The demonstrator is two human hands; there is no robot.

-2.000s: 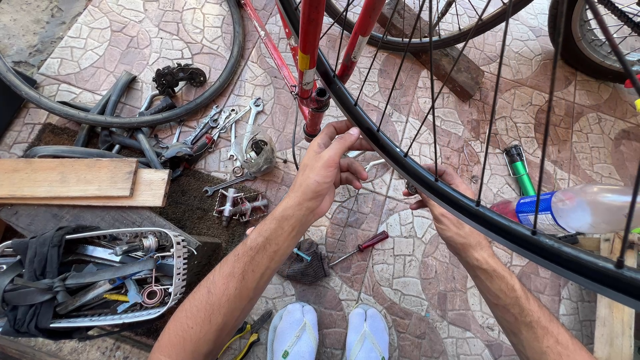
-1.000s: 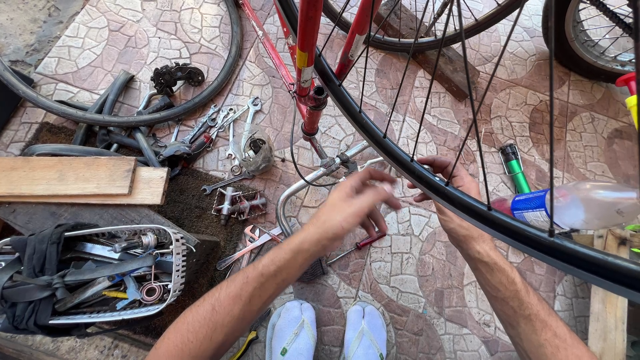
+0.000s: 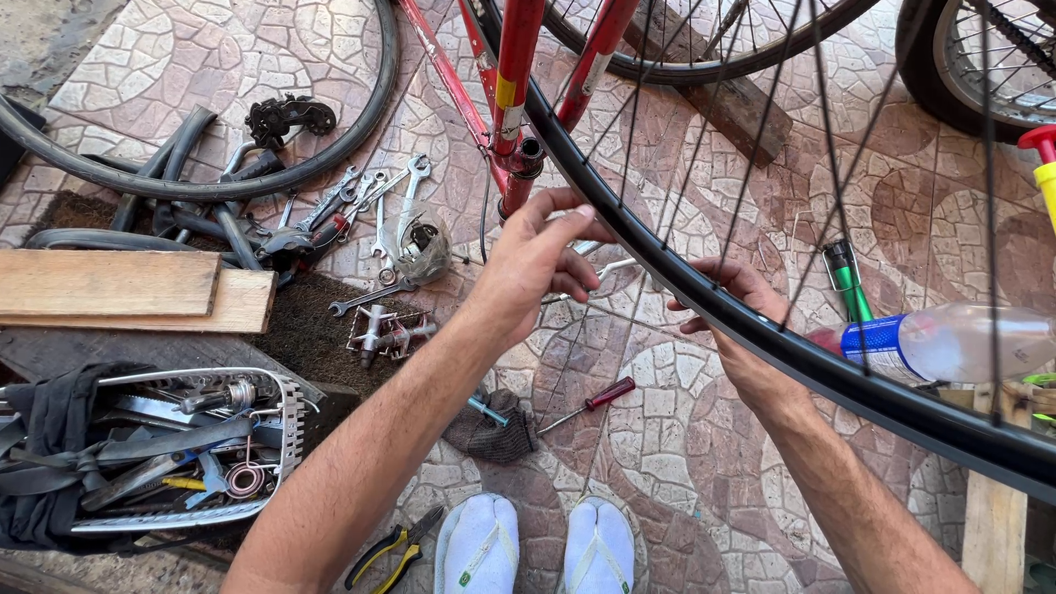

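A black bicycle wheel rim with dark spokes slants across the right half of the view. Against its left side, near the red bicycle frame, is my left hand, fingers curled and thumb near the rim; whether it pinches something is unclear. My right hand is partly behind the rim lower down, its fingertips showing on the near side; its hold is hidden. Between the hands, behind them, a bent metal piece shows in part. A red-handled screwdriver lies on the tiled floor below, beside a dark knit cloth.
At left are wrenches, a pedal, a tyre, wooden boards and a basket of tools. Pliers lie by my feet. A plastic bottle and green-handled tool are at right.
My left hand has moved up to the rim from lower down, where it was blurred a second ago. My right hand stays near the same part of the rim.
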